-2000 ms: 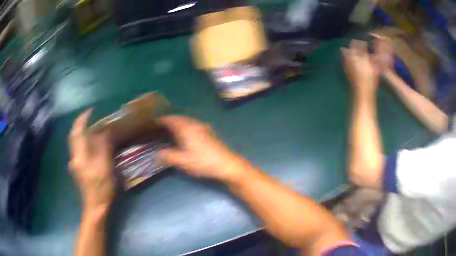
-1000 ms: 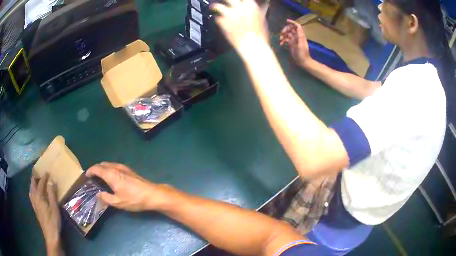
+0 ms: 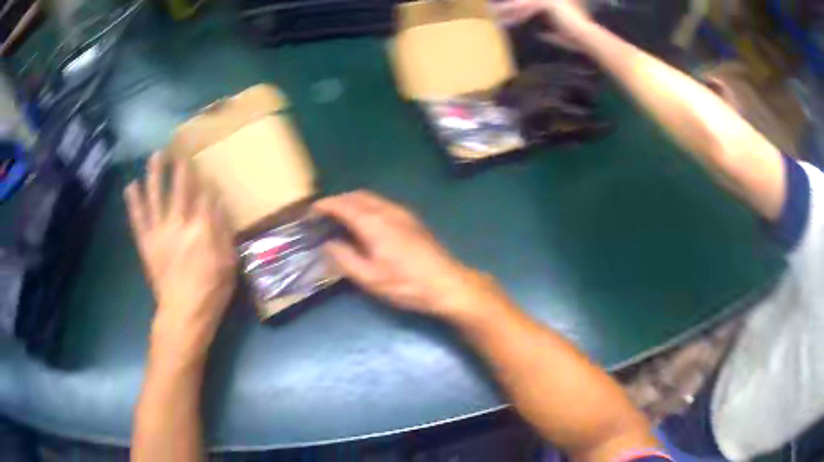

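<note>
An open product box lies on the green table in front of me, its brown lid standing back. A clear bag with red and dark bits fills its bottom. My left hand is at the box's left side, fingers spread beside the lid; blur hides whether it grips. My right hand is at the box's right side, thumb and fingers on its right edge, partly covering the bag. The picture is blurred.
A second open box with a bagged kit stands farther back, beside a dark open box. Another person's arm reaches over these from the right. A black unit is at the back, dark stacked cartons at far left.
The view has swung, so the boxes sit farther right in the picture. The lid of my box now stands more open to view. The other person's hand has come down near the back boxes.
</note>
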